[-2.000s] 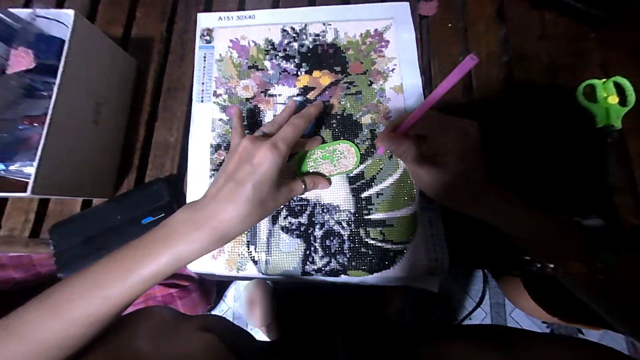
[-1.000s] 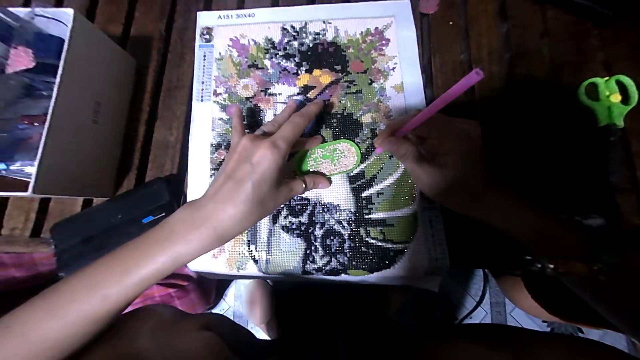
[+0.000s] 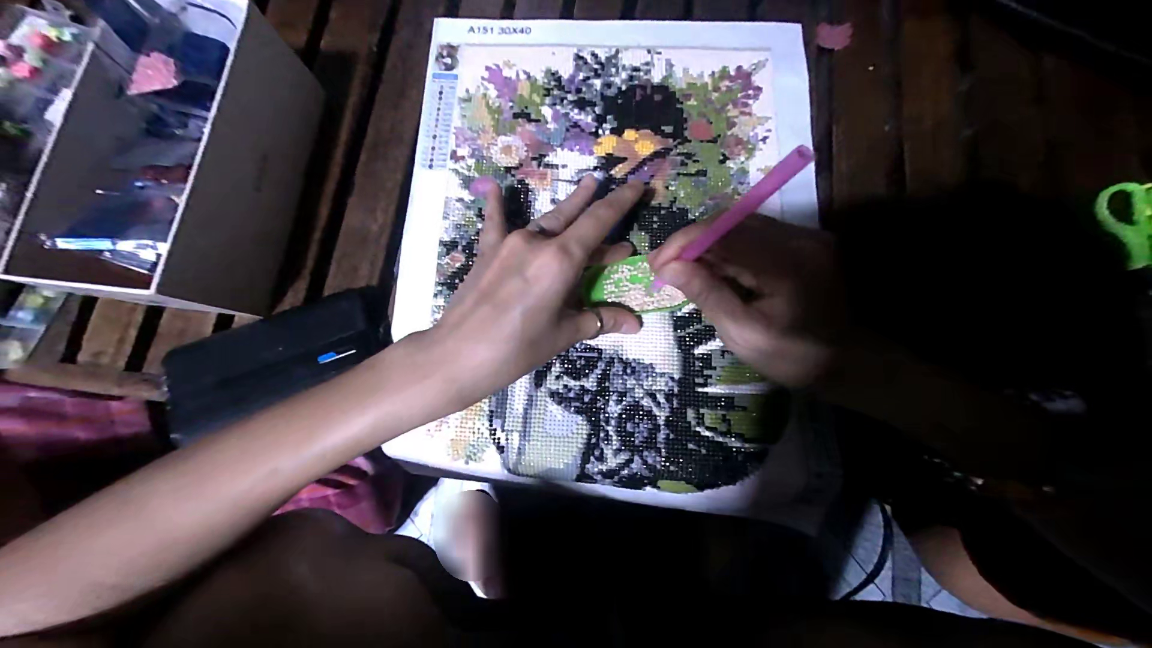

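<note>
A diamond painting canvas [image 3: 549, 441] with flowers and a dark-haired figure lies on the slatted wooden table. My left hand [image 3: 531, 279] rests on it, fingers spread, with the thumb and a curled finger holding a small green tray [image 3: 616, 286] of pale beads. In my right hand [image 3: 747, 288] is a pink applicator pen [image 3: 751, 202], slanting up to the right. Its lower end is over the right part of the tray; whether it touches the beads I cannot tell. Deep shadow hides much of my right forearm.
A white divided box [image 3: 243, 162] holding plastic packets stands at the left. Below it lies a black case [image 3: 270, 369]. Green-handled scissors [image 3: 1125, 220] are at the right edge, partly cut off. A pink scrap [image 3: 834, 35] sits beyond the canvas's top right corner.
My right hand has moved left with the pink pen, from the green leaf area of the canvas to the bead tray. My left hand has stayed in place.
</note>
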